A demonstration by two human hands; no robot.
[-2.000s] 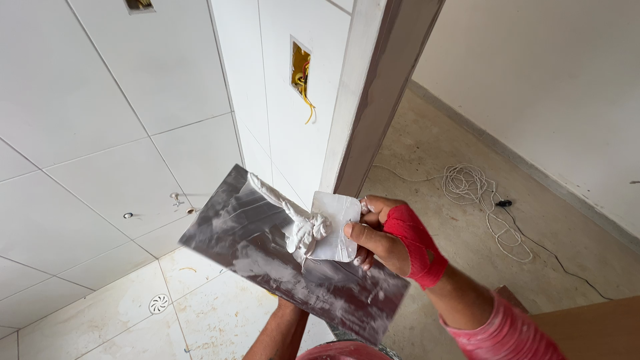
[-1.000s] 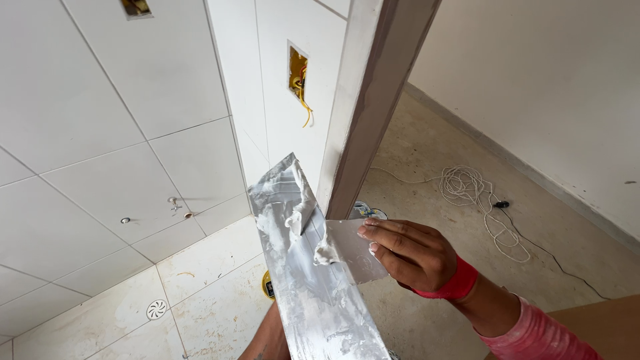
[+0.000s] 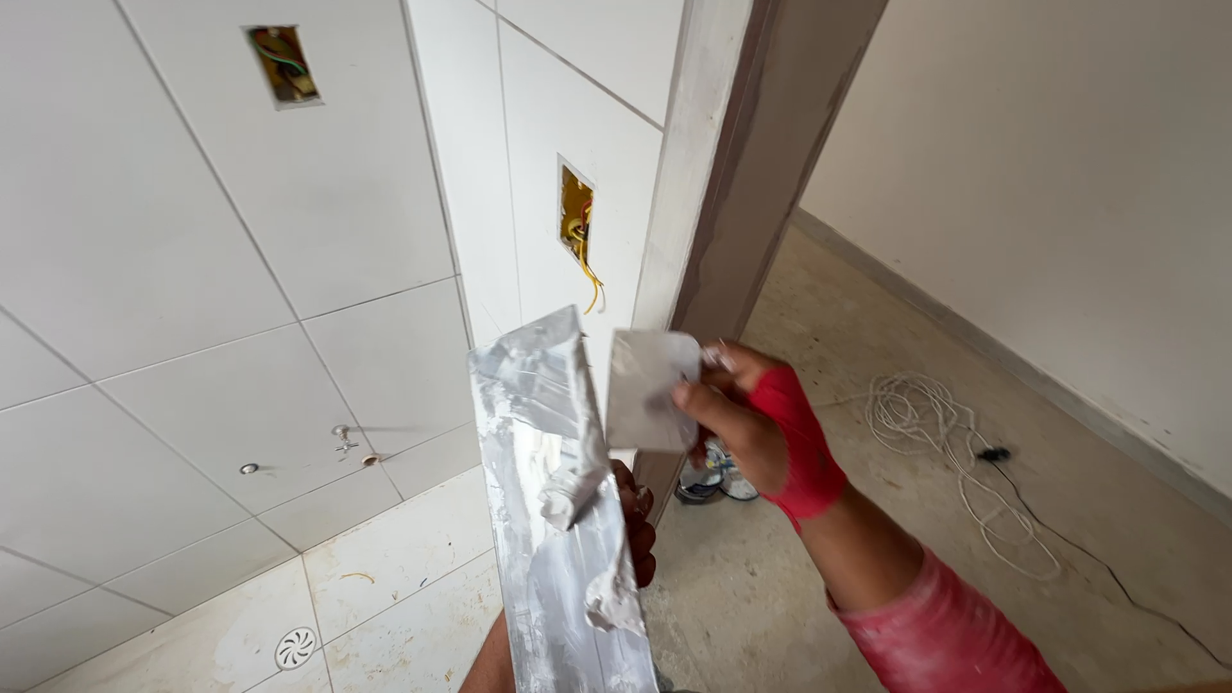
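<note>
My left hand (image 3: 637, 525) holds a long flat metal plastering trowel (image 3: 568, 587) from behind; only its fingers show past the right edge. White putty (image 3: 568, 496) is smeared over the trowel's face, with thick lumps near the middle and at the right edge. My right hand (image 3: 746, 419), with a red wrap around palm and wrist, pinches a small flat rectangular spreader (image 3: 650, 390) between thumb and fingers. The spreader is just right of the trowel's upper edge, in front of the door jamb's foot.
A brown door jamb (image 3: 760, 144) rises ahead. Tiled walls hold an open electrical box with yellow wires (image 3: 577, 217) and another box (image 3: 284, 65). A tap (image 3: 344, 438) and floor drain (image 3: 295, 649) are at left; a coiled white cable (image 3: 914, 414) lies on the right floor.
The spreader was over the putty on the trowel two seconds ago; now my right hand holds it beside the trowel, turned flat side to view. The trowel has turned from slanting across to nearly upright.
</note>
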